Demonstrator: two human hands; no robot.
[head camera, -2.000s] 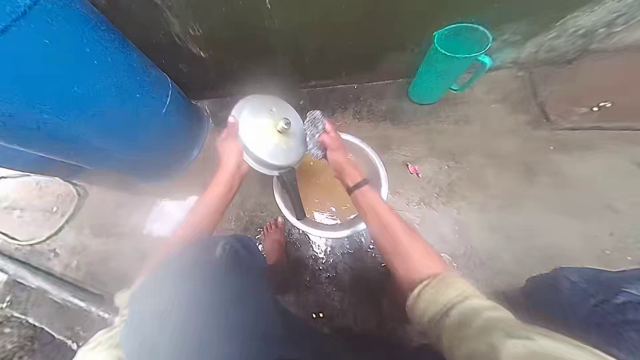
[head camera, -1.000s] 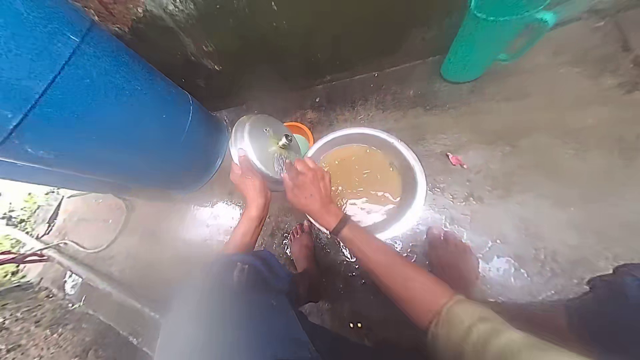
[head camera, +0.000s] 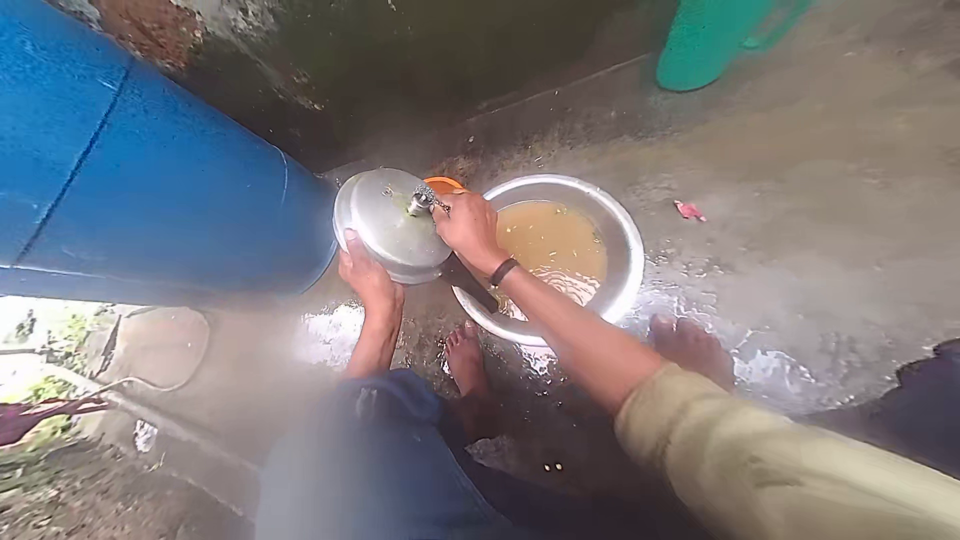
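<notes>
A pressure cooker lid of shiny metal, with a dark handle pointing down to the right, is held by its left rim in my left hand. My right hand pinches a metal mesh scouring pad against the weight valve at the lid's middle. Under the handle and my right wrist stands a wide metal basin of cloudy brown water with small bits floating in it. An orange-rimmed container shows partly behind the lid.
A large blue drum fills the left side beside the mossy wall. At the upper right stands a green plastic mug. A small pink scrap lies on the wet concrete floor. My bare feet are near the basin, and a pipe runs at lower left.
My right hand and the scouring pad have moved from beside the lid's right edge onto its valve. The orange-rimmed container, not visible two seconds ago, now shows. The view has shifted.
</notes>
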